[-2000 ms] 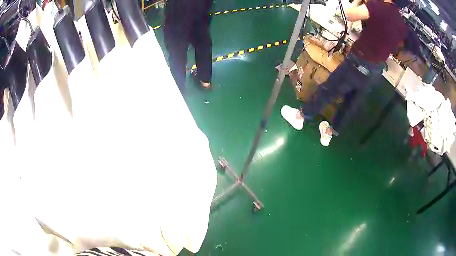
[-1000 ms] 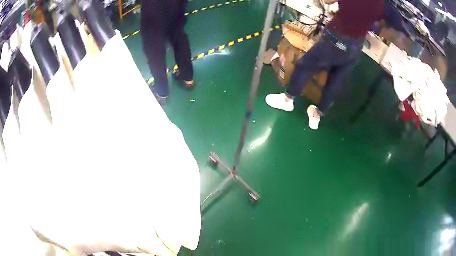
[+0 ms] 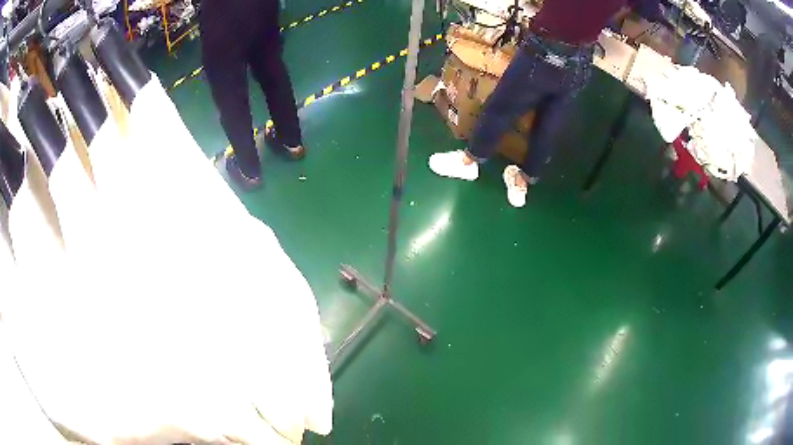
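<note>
Several white jackets (image 3: 191, 287) hang close together on the left, overexposed so that their folds barely show. Thick black hangers (image 3: 83, 96) fill their shoulders at the upper left. The grey metal garment rack (image 3: 402, 165) has an upright post right of the jackets, with a castered foot on the floor. Neither of my hands is in view.
A person in dark trousers (image 3: 248, 78) stands beyond the jackets. Another person in a dark red top and jeans (image 3: 530, 96) is by a cardboard box (image 3: 474, 91). A pile of white garments (image 3: 704, 117) lies on a table (image 3: 769, 178) at right. The green floor (image 3: 522, 304) has yellow-black lines.
The view has shifted, so the jackets, rack post and both people appear further left. The person in jeans has changed leg position slightly. No hand has appeared.
</note>
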